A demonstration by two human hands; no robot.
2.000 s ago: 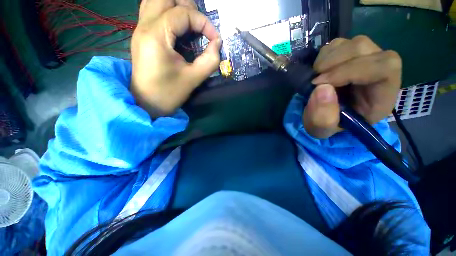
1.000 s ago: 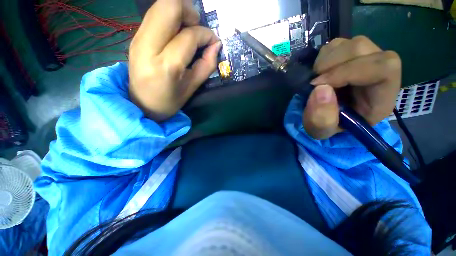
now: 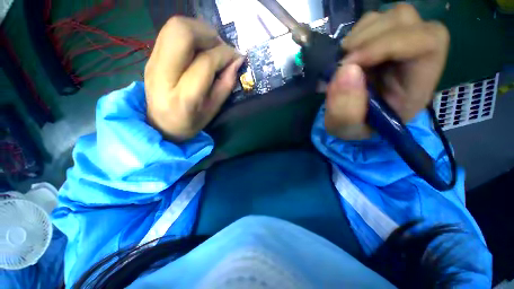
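My right hand (image 3: 389,68) grips the dark handle of a soldering iron (image 3: 301,35). Its metal barrel points up and left over the bright silver unit (image 3: 236,11), and its tip is cut off by the top edge. The crowded circuit board (image 3: 262,70) lies along the near edge of the unit, with a yellow patch and a teal patch. My left hand (image 3: 189,79) is at the board's left end, thumb and forefinger pinched together. Whatever is between the fingertips is hidden or too small to tell. The black holding tray (image 3: 270,104) frames the unit.
Thin red wires (image 3: 93,34) fan out at the upper left beside long black bars (image 3: 48,51). A white slotted tray (image 3: 466,101) is at the right. A small white fan (image 3: 21,232) is at the lower left. The iron's cable loops near my right sleeve.
My right hand and the iron have moved up and left, lifting the tip away from the board. My left hand has shifted slightly down, still pinched. The view has shifted slightly.
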